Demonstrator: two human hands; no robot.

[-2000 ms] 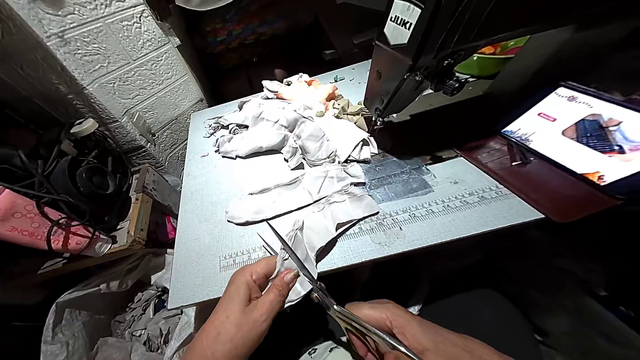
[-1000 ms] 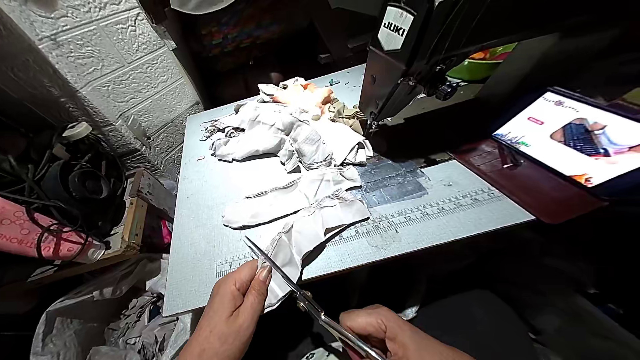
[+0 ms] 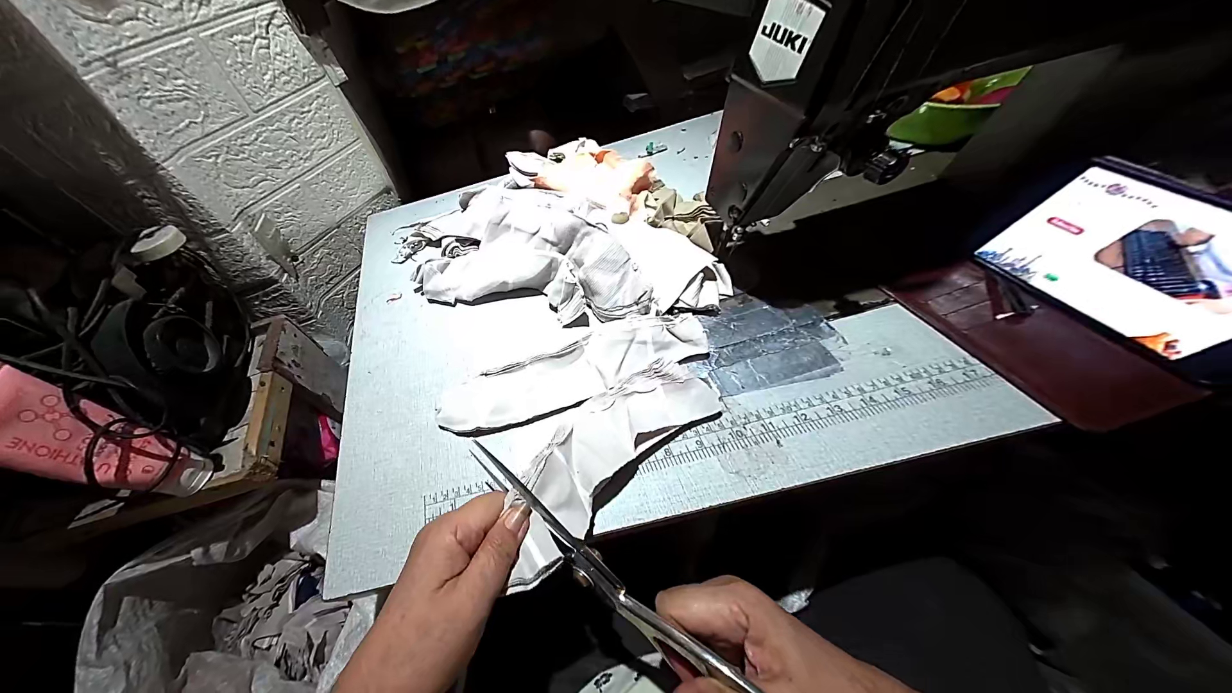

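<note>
My left hand (image 3: pixel 454 568) pinches the edge of a white fabric piece (image 3: pixel 577 472) between thumb and fingers, at the front edge of the sewing table (image 3: pixel 385 520). Metal scissors (image 3: pixel 587 568) are in my right hand (image 3: pixel 751 626), their blades slightly parted and pointing up and left across the fabric beside my left thumb. More white fabric (image 3: pixel 539 380) lies just behind, joined or overlapping with the held piece; I cannot tell which. Farther back is a heap of white cloth (image 3: pixel 539 241) with orange-patterned and olive pieces (image 3: pixel 602 173).
A Juki sewing machine (image 3: pixel 770 125) stands at the back right. A tablet (image 3: pixel 1116 260) in a brown cover lies right of it. Cables and a pink tube (image 3: pixel 87 433) sit on a wooden box (image 3: pixel 274 395) at left. A plastic bag (image 3: pixel 144 606) of cloth scraps is below.
My left thumb and the scissors have shifted a little along the fabric's edge. The blades stood wider apart two seconds ago.
</note>
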